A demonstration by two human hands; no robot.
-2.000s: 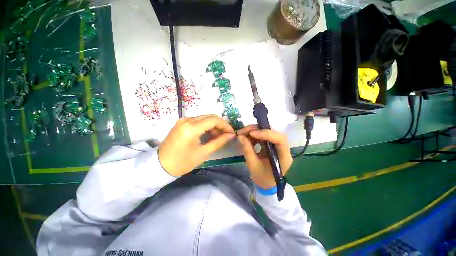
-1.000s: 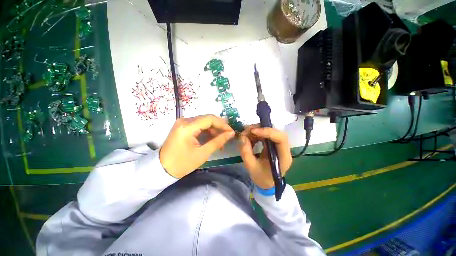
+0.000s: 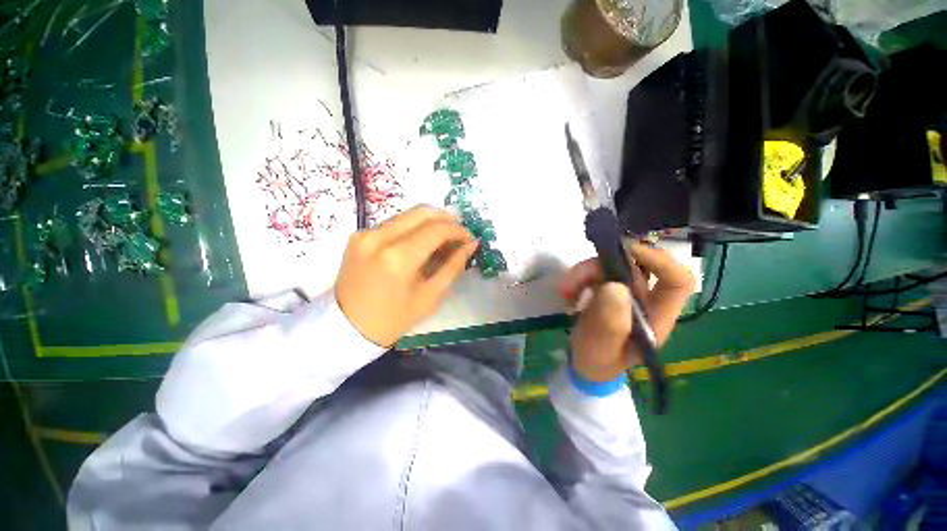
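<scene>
Small green circuit boards (image 3: 455, 164) lie in a slanting column on a white work pad (image 3: 535, 156). My left hand (image 3: 403, 272) is at the column's near part, thumb and forefinger almost together at a board; whether they pinch something is too small to tell. My right hand (image 3: 626, 306) is right of the boards, away from them, and holds the soldering iron (image 3: 613, 244) with its silver tip pointing up and away. Red and dark lead wires (image 3: 312, 192) lie scattered left of the boards.
A black cable (image 3: 351, 124) crosses the white sheet to a black box (image 3: 410, 12) at the far edge. A round tin (image 3: 613, 36) stands beside the black soldering station (image 3: 716, 135) with its yellow sponge (image 3: 784, 178). Board batches (image 3: 130, 233) lie on the green mat at left.
My right hand has moved right with the soldering iron, away from my left fingertips. My left hand has shifted slightly left and up. The view has shifted a little.
</scene>
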